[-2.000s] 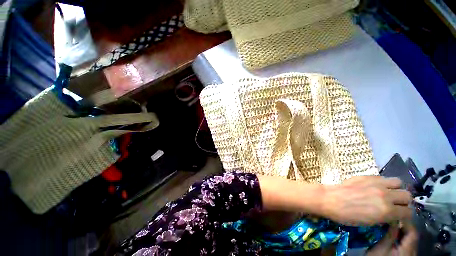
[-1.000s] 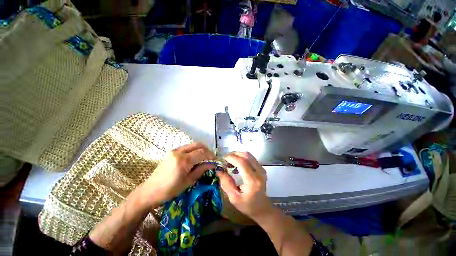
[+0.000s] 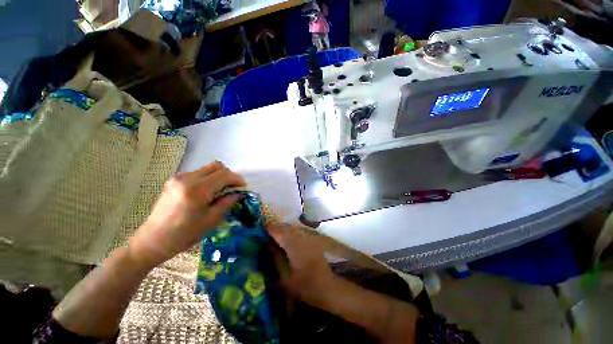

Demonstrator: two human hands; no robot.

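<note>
The blue floral lining (image 3: 235, 282) hangs from the opening of the woven tote bag body (image 3: 168, 302), at the table's front left. My left hand (image 3: 191, 205) is closed on the top edge of the lining and bag. My right hand (image 3: 302, 262) is at the right side of the lining, partly inside or behind the bag opening; its fingertips are hidden. A beige strap (image 3: 363, 259) runs right from behind my right hand. The sewing machine's lit needle area (image 3: 336, 178) is right of both hands, apart from the work.
Finished-looking beige bags with blue bands (image 3: 74, 168) stand at the left. Red-handled snips (image 3: 427, 195) lie on the machine bed. A second red-handled tool (image 3: 524, 173) lies further right. A blue bin (image 3: 269, 84) is behind the white table (image 3: 235, 141).
The view has shifted from the bag to the machine. Since one second ago, both hands and the lining have moved left, away from the needle area, and the hands have moved further apart.
</note>
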